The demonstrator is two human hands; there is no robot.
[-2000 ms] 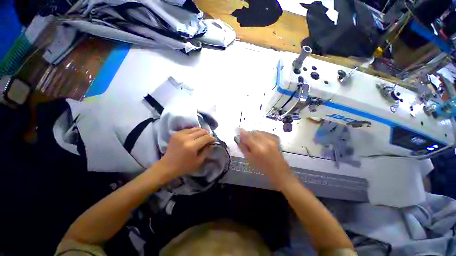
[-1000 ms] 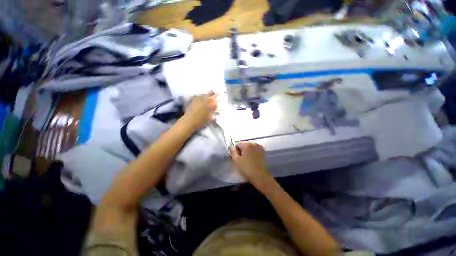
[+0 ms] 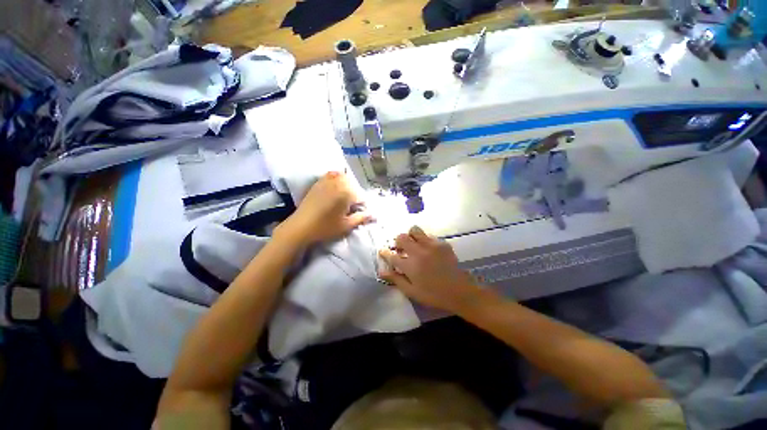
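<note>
A light grey garment piece with black bands (image 3: 324, 294) lies across the left of the sewing table and hangs over its front edge. My left hand (image 3: 330, 208) rests on the cloth just left of the needle area, fingers on its right edge. My right hand (image 3: 420, 264) pinches the cloth's right edge, nearer the front. The presser foot and needle area (image 3: 412, 197) of the white sewing machine (image 3: 538, 92) is brightly lit, just right of my left fingers. Glare hides whether the cloth is under the foot.
A folded grey and black bundle (image 3: 160, 105) lies at the left rear. Grey scraps (image 3: 551, 186) lie on the bed under the machine arm. A pale cloth piece (image 3: 694, 210) covers the bed's right end. Grey garments (image 3: 589, 327) are heaped at the right front. Black cut pieces (image 3: 320, 13) lie behind.
The view has shifted closer to the machine. The grey cloth has been spread flatter and its edge brought toward the needle area. My left hand moved forward; my right hand has taken hold of the edge.
</note>
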